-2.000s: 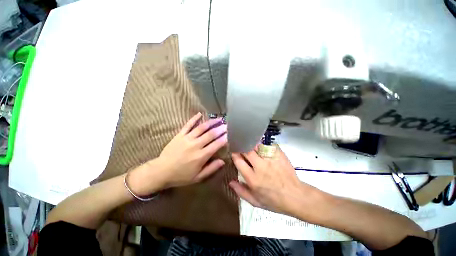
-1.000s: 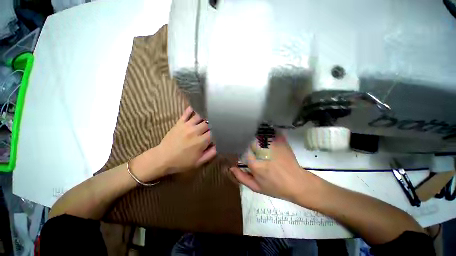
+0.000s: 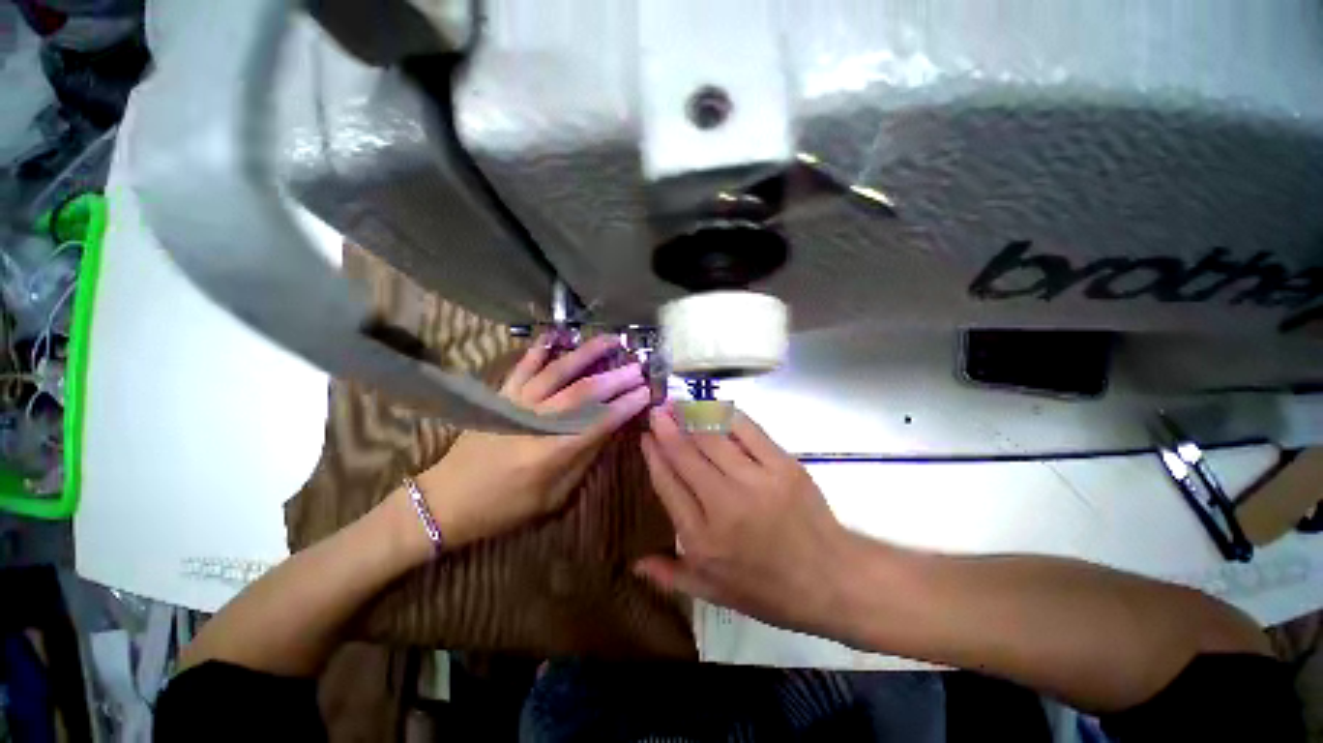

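Note:
Brown striped cloth (image 3: 537, 581) lies flat on the table, partly hidden by the machine head. My left hand (image 3: 530, 457) rests palm down on it, fingertips beside the presser foot (image 3: 631, 341), with a curved machine part crossing above the fingers. My right hand (image 3: 740, 508) is at the cloth's right edge, fingertips just below the small yellowish knob; whether it pinches the cloth is unclear. The sewing machine (image 3: 900, 189) marked "brother" covers the upper view, with its white ribbed tension knob (image 3: 724, 334) above my hands. The needle tip is not clear.
The dark phone-like rectangle (image 3: 1036, 360) lies on the machine bed. Dark snips (image 3: 1204, 486) and a tan strip (image 3: 1280, 494) lie at the right. A green-rimmed basket (image 3: 90, 349) stands at the far left. The white table (image 3: 160, 479) carries printed scale marks.
The camera view has shifted, so the machine head looks larger and the tension knob lies further left. My left fingers are now spread toward the presser foot. My right hand stays near the knob.

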